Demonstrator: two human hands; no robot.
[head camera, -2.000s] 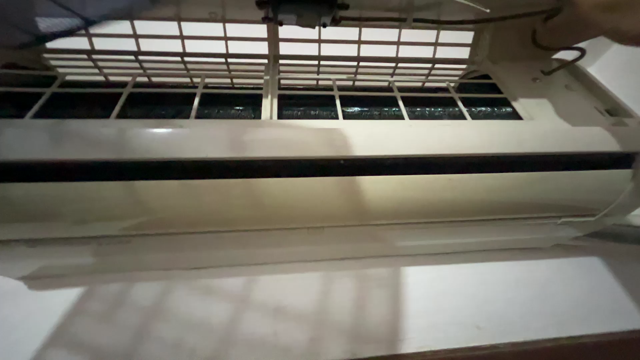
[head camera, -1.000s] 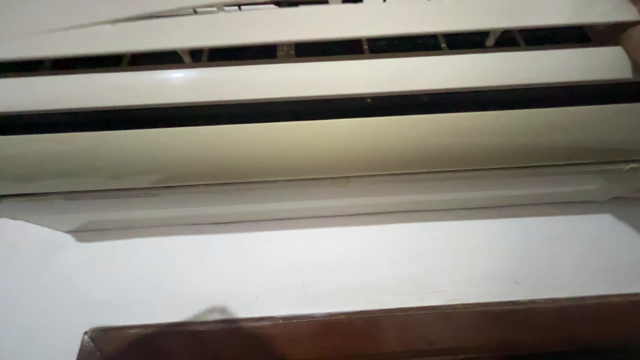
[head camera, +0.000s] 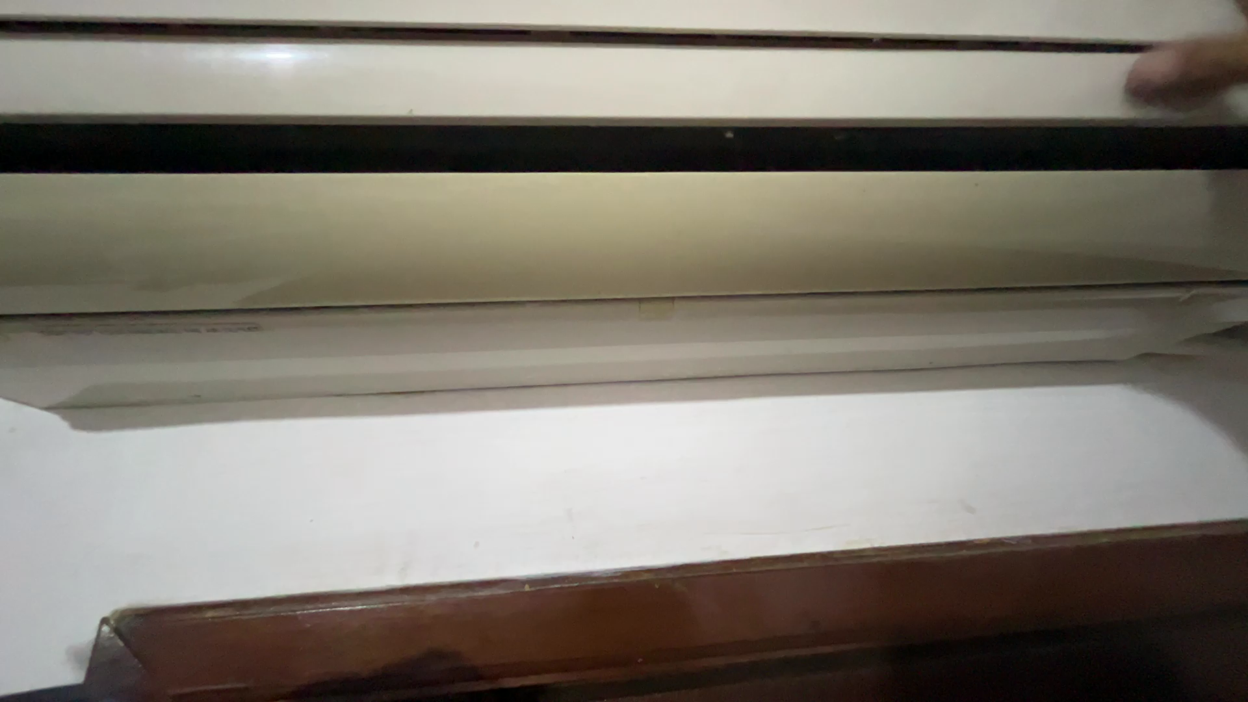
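The white indoor unit of a split air conditioner (head camera: 585, 234) spans the view on the wall. Its front cover (head camera: 585, 15) is lowered over the upper part, with a narrow dark gap beneath its edge. My right hand (head camera: 1185, 73), blurred and cut off by the frame, is at the top right corner, with a fingertip at the body strip just under that gap. Whether it presses on the cover cannot be told. A long dark air outlet slot (head camera: 585, 148) runs below the strip. My left hand is out of view.
White wall (head camera: 585, 487) shows beneath the unit. Below it a dark brown wooden frame (head camera: 487, 609) crosses the view, its corner at the lower left.
The front cover has come down over the grille and dark inner parts, which showed two seconds ago. The gap under it has narrowed. The view has shifted lower, bringing in the wooden frame.
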